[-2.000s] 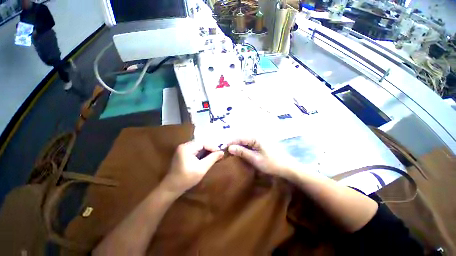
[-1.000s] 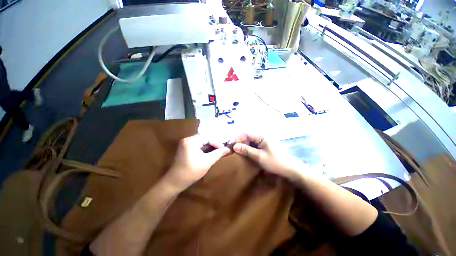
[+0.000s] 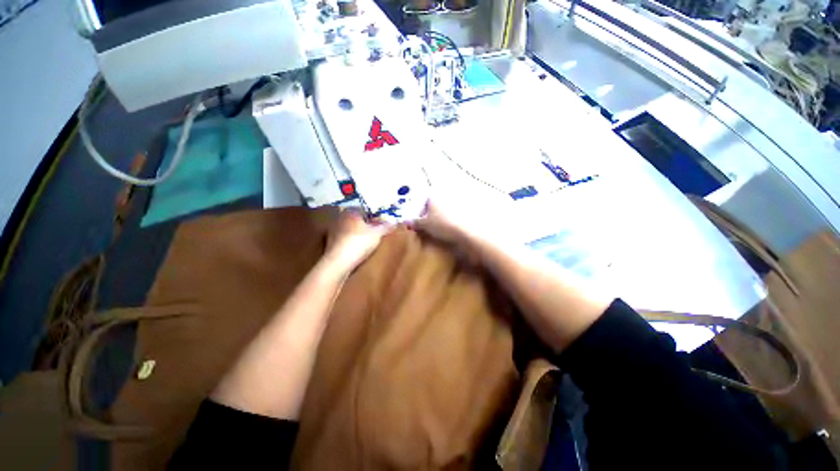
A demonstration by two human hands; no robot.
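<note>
A large brown cloth panel (image 3: 405, 340) covers the near table and reaches up to the sewing machine head (image 3: 368, 138), which has a red three-diamond mark. My left hand (image 3: 353, 241) holds the panel's far edge just below the machine head. My right hand (image 3: 445, 225) holds the same edge close beside it. The fingertips of both hands are partly hidden at the needle area. A small pale tag (image 3: 145, 370) sits on the panel at the left.
A green mat (image 3: 207, 166) lies left of the machine, below a white box with a dark screen (image 3: 198, 55). Brown straps (image 3: 83, 350) loop at the left, another strap (image 3: 778, 354) at the right. A small dark tool (image 3: 555, 169) lies on the white table (image 3: 626, 239).
Both hands have moved forward with the panel's edge, up to the machine head. The view has shifted closer to the machine. The person walking at the left is out of view.
</note>
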